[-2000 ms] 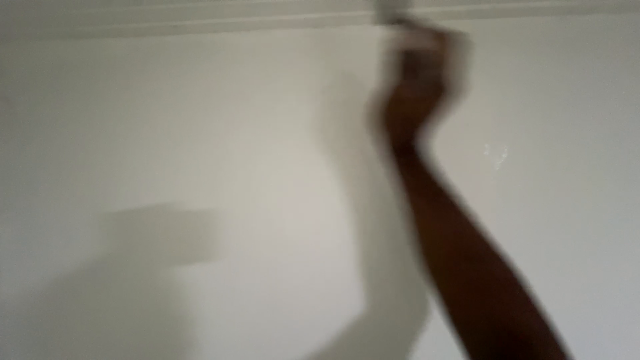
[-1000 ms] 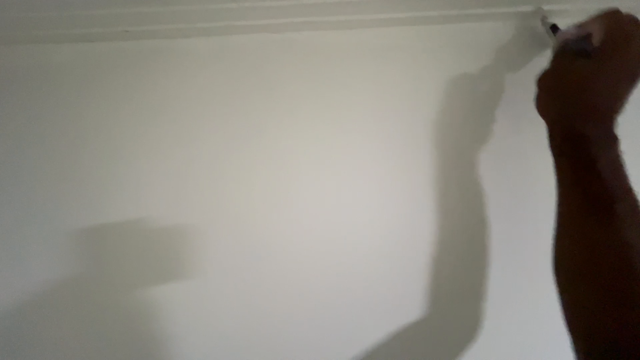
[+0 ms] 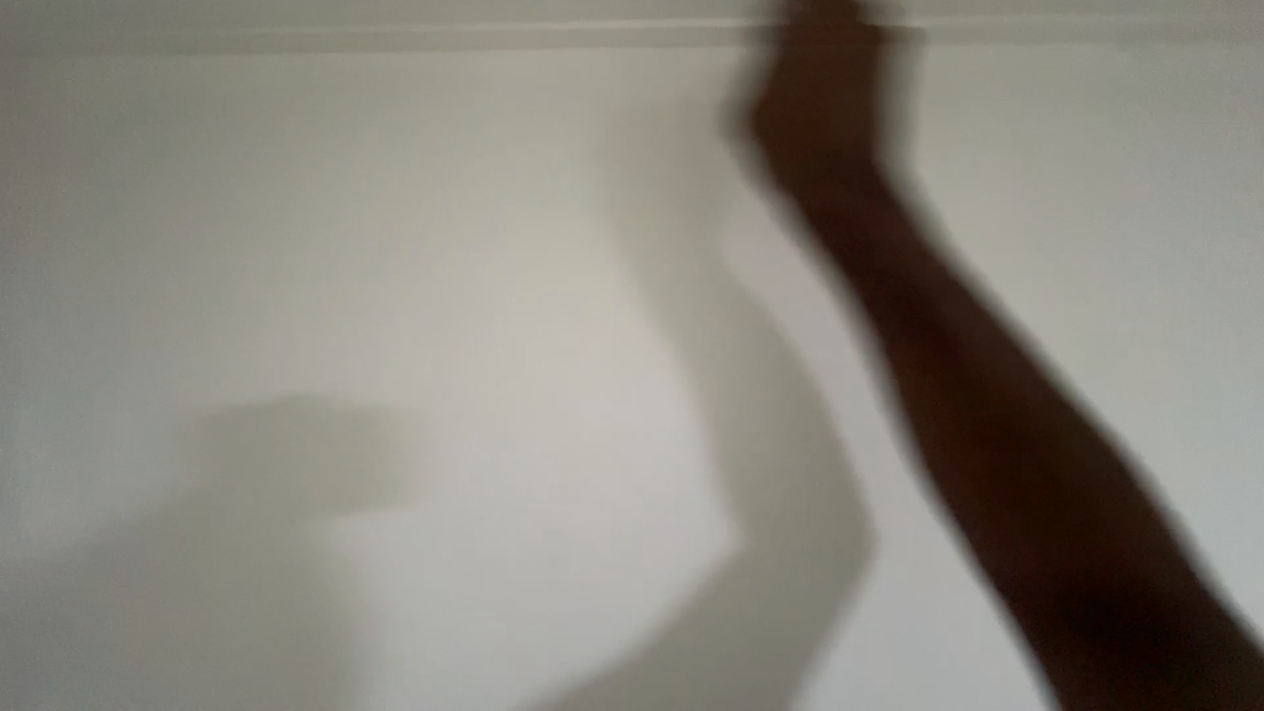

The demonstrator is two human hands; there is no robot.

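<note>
My right hand [image 3: 825,79] is raised to the top of the view, in front of the pale moulding [image 3: 395,38] that runs along the upper part of the white wall [image 3: 444,247]. The hand is blurred, and its fingers are cut off by the top edge, so what it holds cannot be seen. My bare forearm slants from the hand down to the lower right corner. The left hand does not show.
Shadows of my head and raised arm fall on the wall, at the lower left and centre. The moulding spans the whole width near the top edge.
My right hand has moved left from the far right of the moulding, where it held a small thin tool a second ago. The tool is now out of sight.
</note>
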